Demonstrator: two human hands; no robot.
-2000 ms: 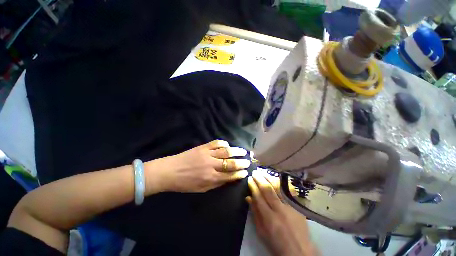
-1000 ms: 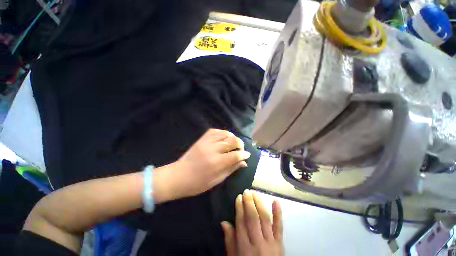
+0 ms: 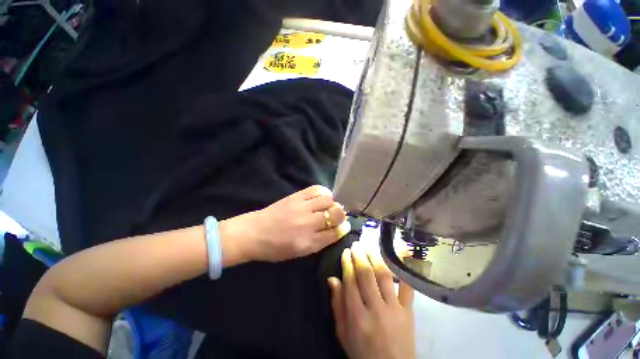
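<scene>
Black fabric (image 3: pixel 182 175) spreads over the table and runs up to the needle area of the off-white sewing machine (image 3: pixel 393 133). My left hand (image 3: pixel 298 226) pinches the fabric just left of the needle area, fingertips bent down on it. A ring and a pale bracelet show on this hand and wrist. My right hand (image 3: pixel 372 305) lies palm down with fingers extended, fingertips near the needle area, at the fabric's right edge. The presser foot is mostly hidden by the machine head and my fingers.
Yellow rubber bands (image 3: pixel 502 52) ring the post on the machine head. Yellow labels (image 3: pixel 291 64) are stuck on the white tabletop behind the fabric. A smartphone (image 3: pixel 607 338) and black looped handles (image 3: pixel 552 315) lie at lower right. A blue-capped container (image 3: pixel 600 26) stands behind the machine.
My right hand has moved from the needle area down the table, then back up beside it. My left hand stays on the fabric, shifting slightly. The view has shifted, so the machine appears lower and larger.
</scene>
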